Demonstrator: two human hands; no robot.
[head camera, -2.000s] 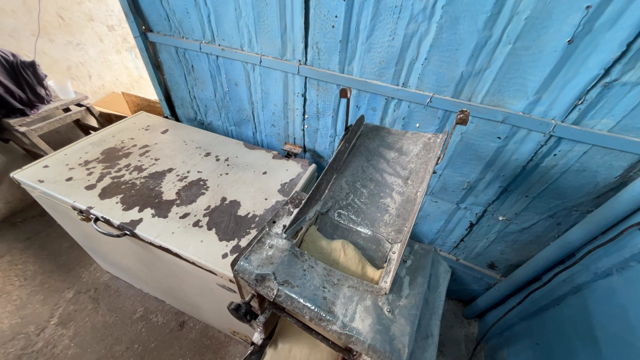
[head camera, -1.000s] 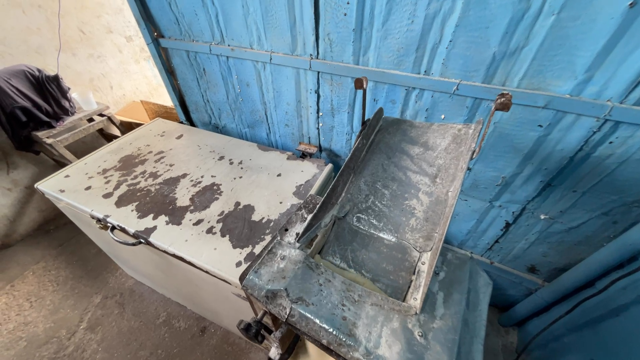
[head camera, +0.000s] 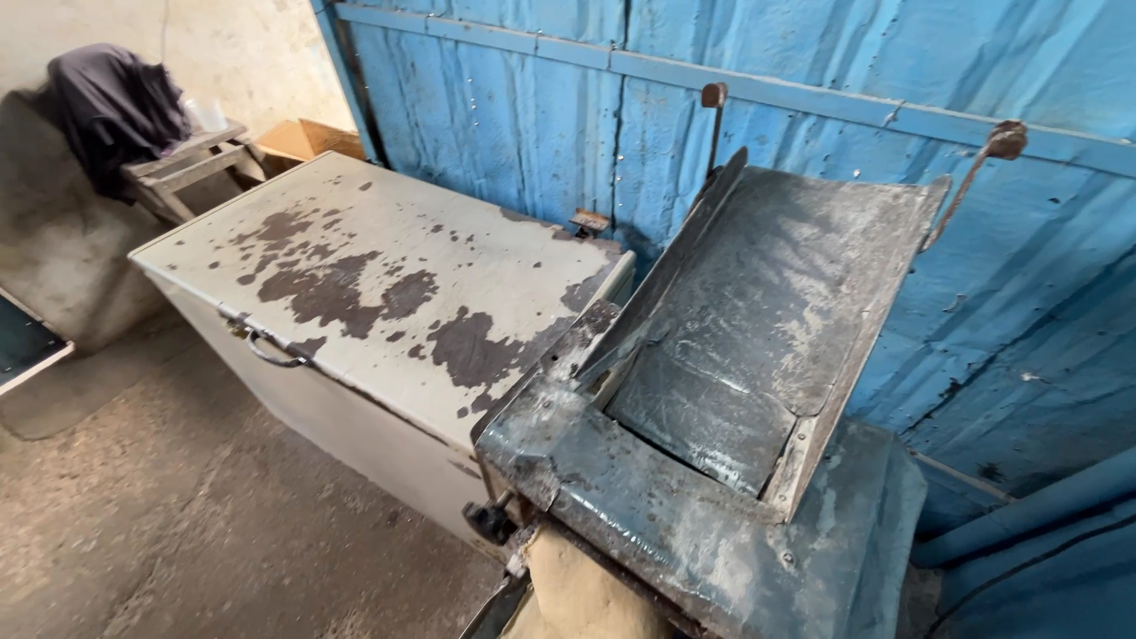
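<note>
Neither my left hand nor my right hand is in view. A metal machine with a worn grey sheet-metal housing (head camera: 674, 524) stands at the lower right, and a sloping metal chute (head camera: 781, 266) rises from its top toward the wall. The chute's lower end, over the slot, shows bare metal. Under the machine's front edge hangs a pale, smooth sheet of what looks like dough (head camera: 590, 590). A black knob (head camera: 490, 522) sticks out at the machine's left front corner.
A white chest freezer (head camera: 382, 204) with peeling paint adjoins the machine's left side. Behind both runs a blue corrugated metal wall (head camera: 497, 106). At the back left are a wooden stool (head camera: 191, 164) with a dark cloth (head camera: 111, 106) and a cardboard box (head camera: 306, 140). A blue pipe (head camera: 1047, 510) lies at right.
The pale dough-like piece at the chute's lower end has sunk into the slot and no longer shows there. The view has shifted left.
</note>
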